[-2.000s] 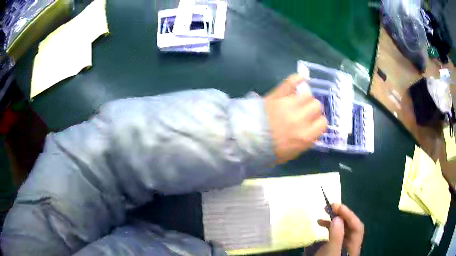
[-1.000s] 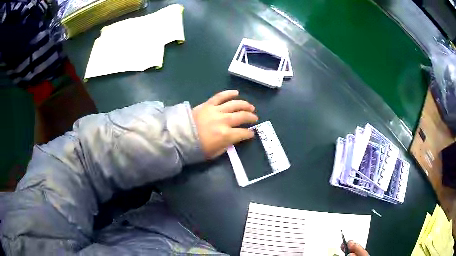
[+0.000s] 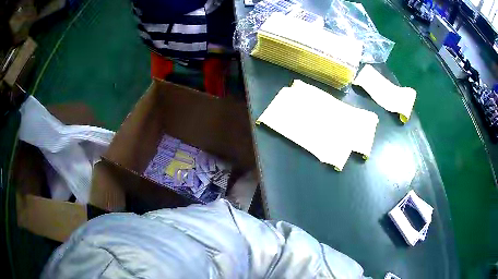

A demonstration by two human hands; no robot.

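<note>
No hand shows in the view; only a grey padded sleeve crosses the bottom. A small pile of white plastic housings lies on the dark green bench mat at the lower right. The corner of another white housing is cut off by the bottom edge. A large pale yellow release paper lies on the mat, with a smaller curled piece beyond it. A thick yellow-edged strip sheet bundle lies behind them, partly in clear plastic.
A large open cardboard carton stands left of the bench, with many pale pieces and some yellow ones inside. Left of it are a white plastic sheet and another carton. A person in striped clothing is behind the carton.
The view has swung left to the carton and the bench's left edge. My hands, the tweezers, the strip sheet and the housing stack have gone out of view.
</note>
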